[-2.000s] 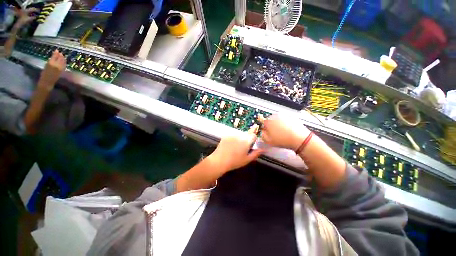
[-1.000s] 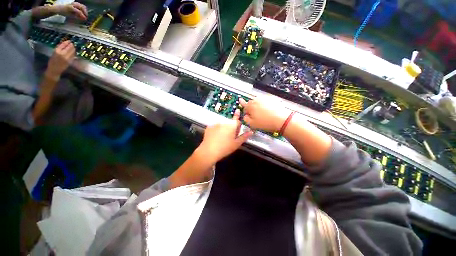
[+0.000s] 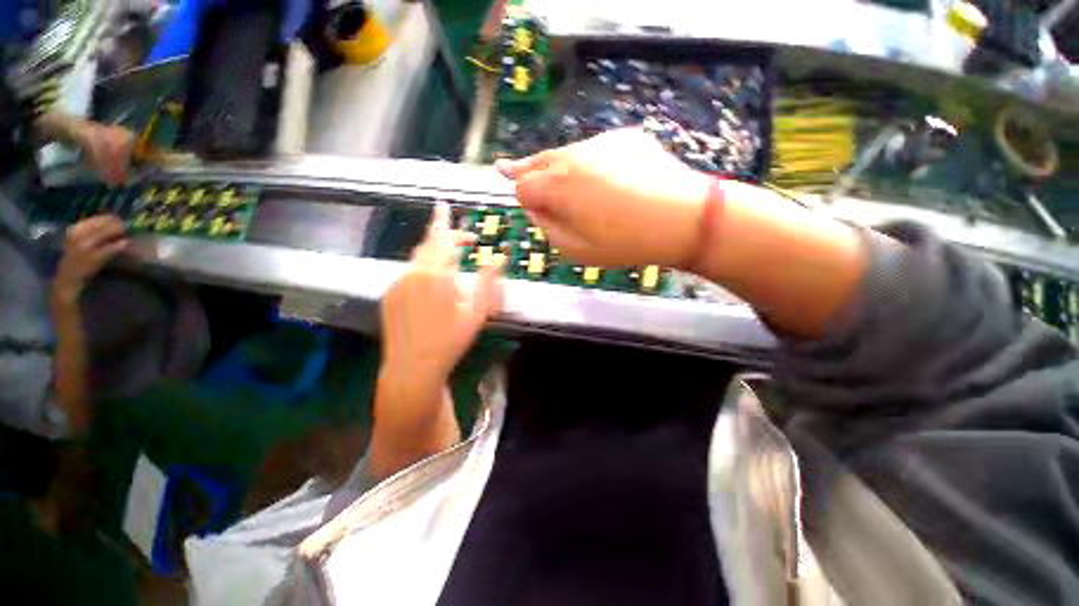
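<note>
A green circuit board panel [image 3: 592, 275] with yellow block parts lies between the conveyor rails in front of me. My left hand [image 3: 438, 296] is at the panel's left end, fingers spread and blurred, with no part visible in it. My right hand [image 3: 609, 199] is above the panel, palm down, and hides part of it. Its fingers point left past the far rail; whether they hold a small part cannot be told. The black tray [image 3: 769, 113] of loose blue and white components is beyond my right hand.
The conveyor's near rail [image 3: 568, 310] runs across the view. A sample board [image 3: 522, 59] stands left of the tray; yellow wires [image 3: 812, 148] and a tan ring [image 3: 1025, 144] are at right. At left, another person's hands [image 3: 95, 243] are by another panel [image 3: 189, 211].
The view has turned and shifted. My hands have moved apart; my left hand is at the panel's left end and my right hand has lifted toward the far rail.
</note>
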